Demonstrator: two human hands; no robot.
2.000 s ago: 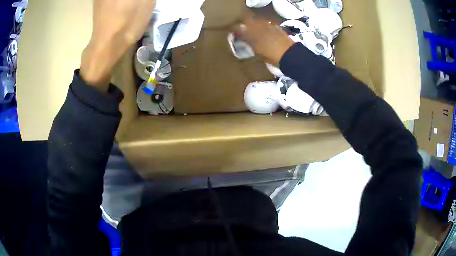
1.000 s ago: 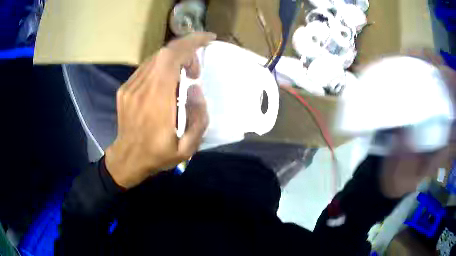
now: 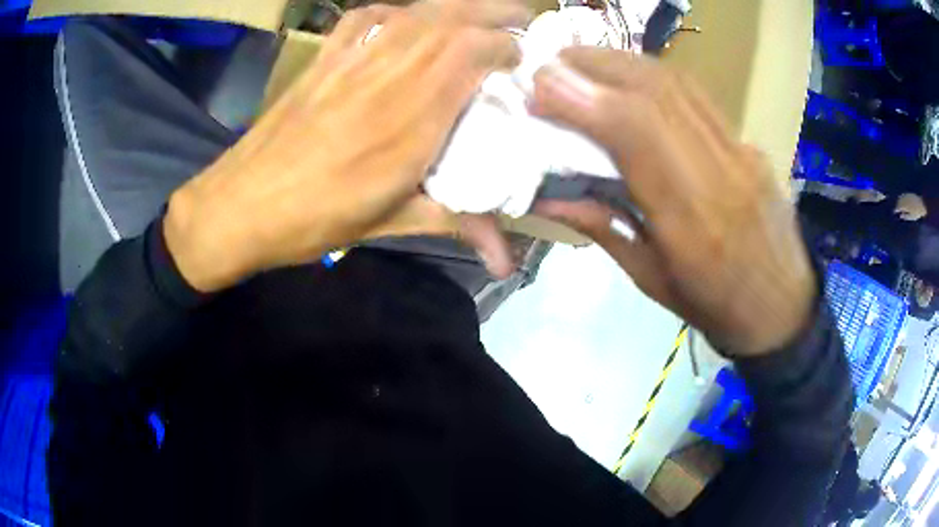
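Observation:
My left hand [image 3: 329, 144] and my right hand [image 3: 690, 185] are raised close to the camera, both bare. Between them they hold a white plastic housing [image 3: 479, 154], with my left hand around its left side and my right fingers on its upper right side. A dark part [image 3: 582, 188] shows at the housing's right, by my right fingers. A small blue and yellow lead end [image 3: 333, 256] shows below my left wrist. The fingers hide much of the housing, and the image is blurred.
The cardboard carton [image 3: 767, 93] stands behind the hands, with white parts partly visible at the top. At the right are a blue stool [image 3: 724, 410], a blue basket [image 3: 860, 314] and yellow-black floor tape [image 3: 654, 396]. A smaller brown carton [image 3: 682, 482] is at the lower right.
The two white pieces, held apart one second ago, are now brought together between both hands. My right hand has moved left and up. The view has shifted right, showing more floor.

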